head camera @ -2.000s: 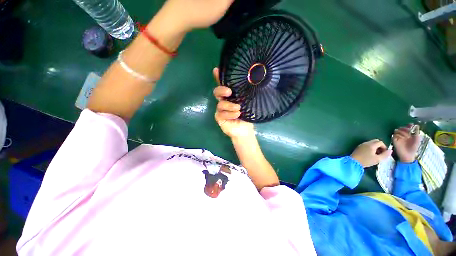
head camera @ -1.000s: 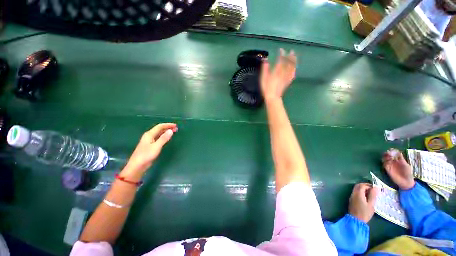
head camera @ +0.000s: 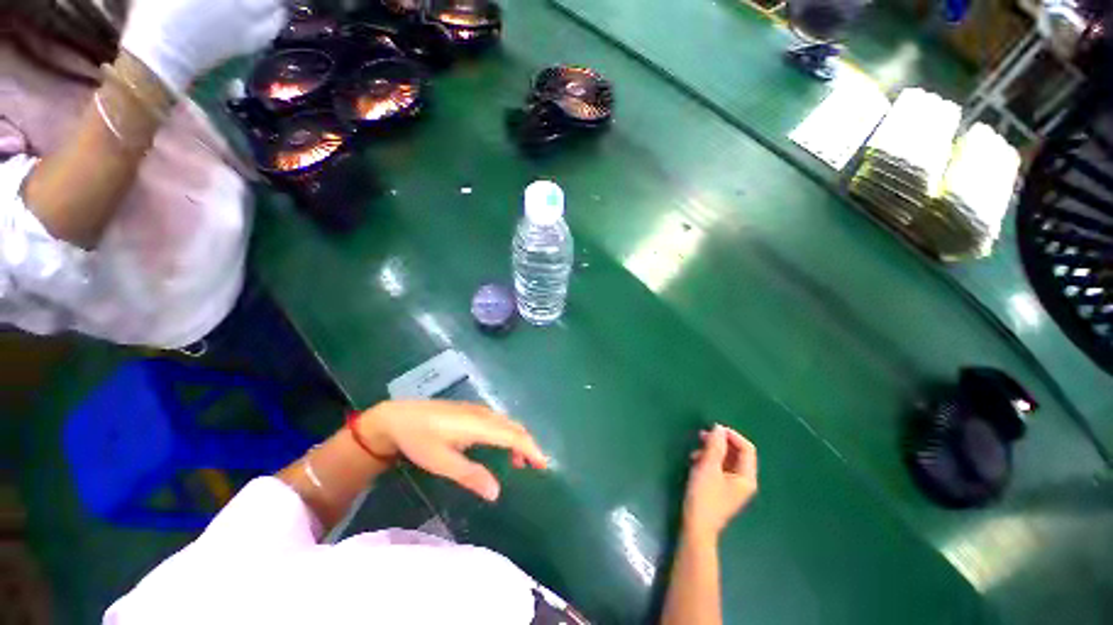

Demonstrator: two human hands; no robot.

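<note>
My left hand (head camera: 452, 442), with a red string on the wrist, is over the bench edge, empty, fingers apart. My right hand (head camera: 723, 479) is over the green bench (head camera: 635, 366), fingers loosely curled, with nothing visible in it. A black fan (head camera: 964, 452) lies on the bench at the right, beyond my right hand and not touched. Another black fan with a copper shine (head camera: 574, 95) lies at the top middle, beyond the bottle.
A water bottle (head camera: 542, 259) stands beside a round purple-grey object (head camera: 493, 307). A pale flat block (head camera: 430, 374) lies near my left hand. Clustered fans (head camera: 378, 92) lie by a neighbour's white glove (head camera: 201, 37). A blue stool (head camera: 134, 440), paper stacks (head camera: 909, 153) and a black cage (head camera: 1080, 232) also show.
The fan was held in my hands two seconds ago, then lay on the bench by my right hand. My right hand has drawn back from it. The view has turned left.
</note>
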